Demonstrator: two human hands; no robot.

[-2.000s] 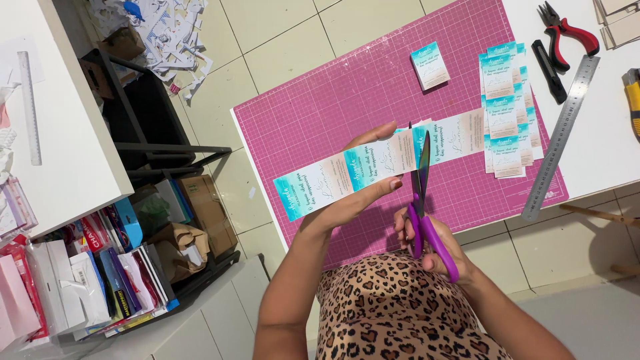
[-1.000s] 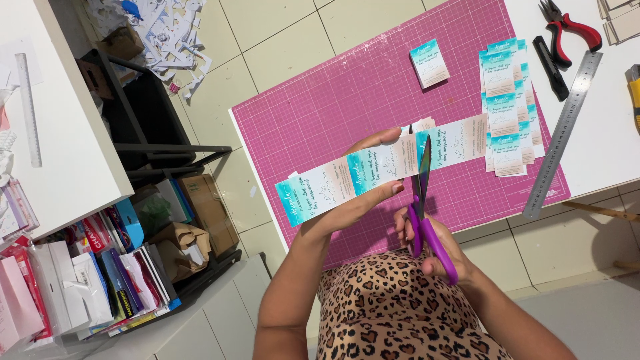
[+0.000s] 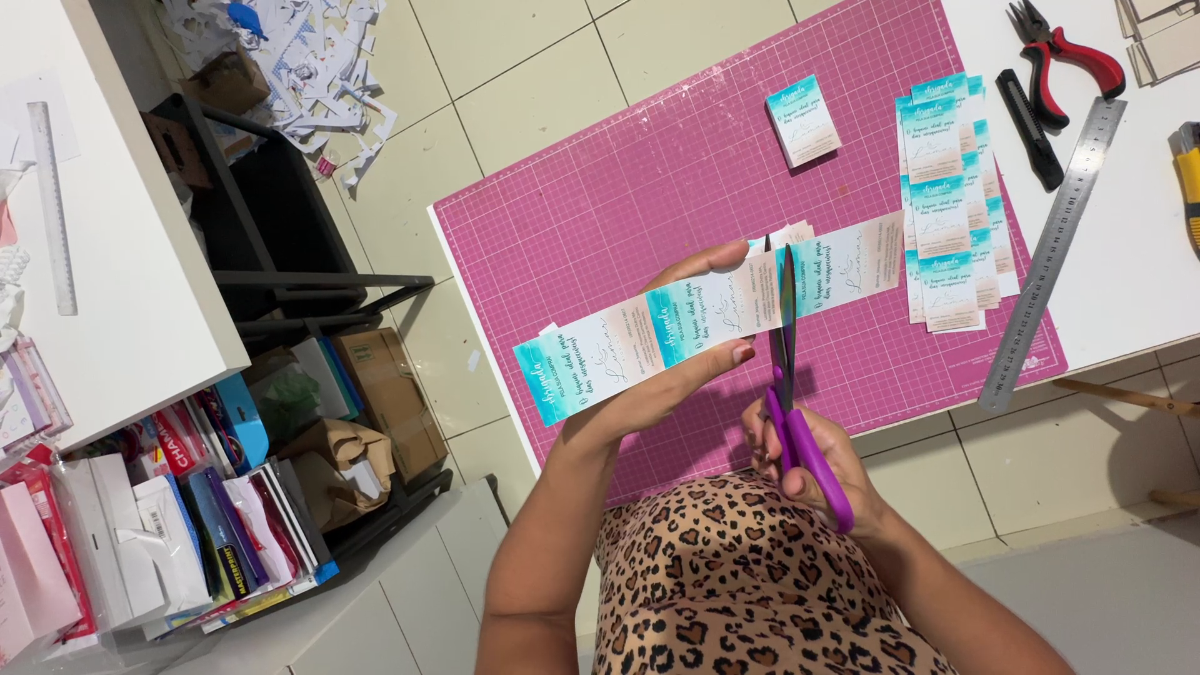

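My left hand [image 3: 689, 375] holds a long strip of printed paper cards [image 3: 609, 352] in teal, white and beige, its thumb at the lower edge and fingers behind. Purple-handled scissors [image 3: 797, 441] are in my right hand [image 3: 825, 469], their dark blades on either side of the strip at a border between two cards. The strip's right end is still joined and reaches toward overlapping printed strips [image 3: 940, 220] on the pink cutting mat [image 3: 609, 225]. Small cut pieces show partly behind the strip near the blade tips. A small stack of cut cards [image 3: 804, 122] lies on the mat's upper part.
Right of the mat lie a steel ruler [image 3: 1055, 253], a black utility knife [image 3: 1029, 131], red-handled pliers [image 3: 1078, 61] and a yellow cutter [image 3: 1189, 178]. At left are a white table [image 3: 122, 234] with a clear ruler [image 3: 53, 206], a shelf of packets, and paper scraps [image 3: 309, 75] on the floor.
The strip has shifted a little to the right with my left hand since the first frame. Both hands keep their hold on the strip and the scissors.
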